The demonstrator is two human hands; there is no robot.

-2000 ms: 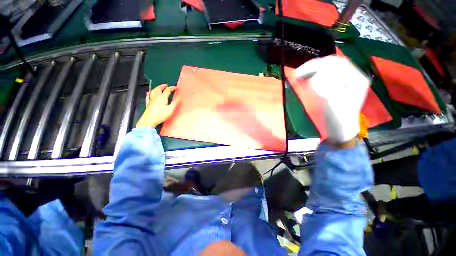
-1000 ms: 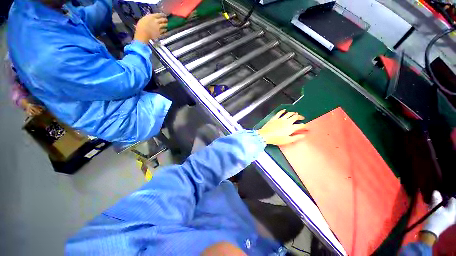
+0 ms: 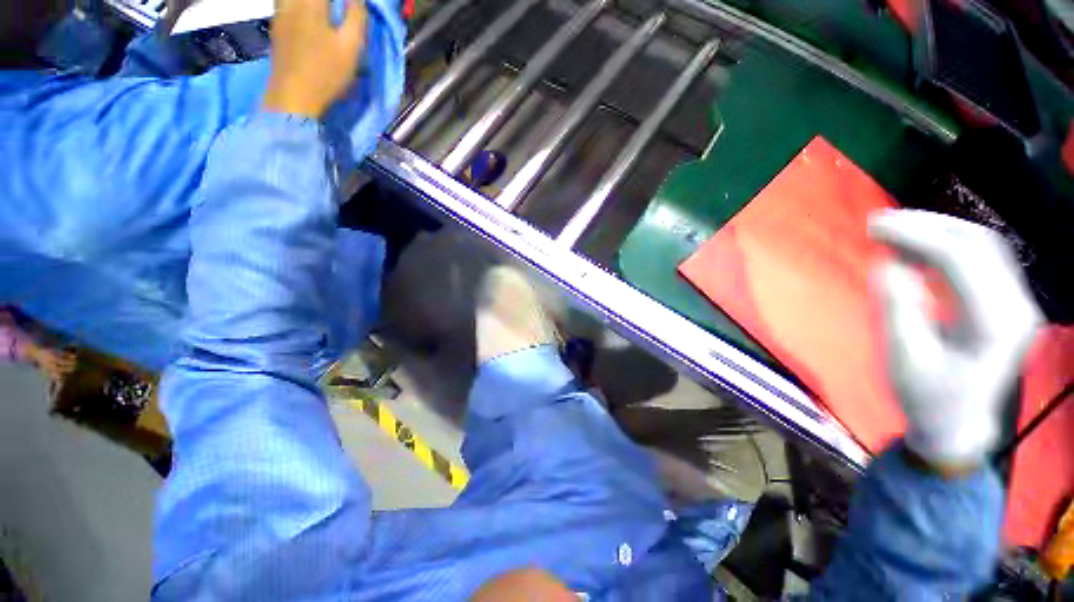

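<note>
My left hand (image 3: 312, 53), bare, is at the top edge of the view, over the front of the line, beside a coworker's blue sleeve. Its fingertips are partly cut off or blurred, and whether it holds anything cannot be told. My right hand (image 3: 956, 341), in a white glove, is over the right side of the red pad (image 3: 801, 265), thumb and fingers curved apart, with nothing visible in it. The pad lies bare on the green board (image 3: 771, 112). An orange part (image 3: 1060, 543), perhaps the screwdriver, shows at the lower right edge.
Metal rollers (image 3: 565, 129) and the front rail (image 3: 612, 298) run diagonally. A coworker's blue sleeve (image 3: 94, 200) is close at left. A pale box edge (image 3: 218, 14) shows at top left. A dark bin with shiny bits (image 3: 983, 212) lies behind my glove.
My left hand has left the red pad and moved up and left, towards the coworker. My gloved right hand has come further into view over the pad. The view has shifted.
</note>
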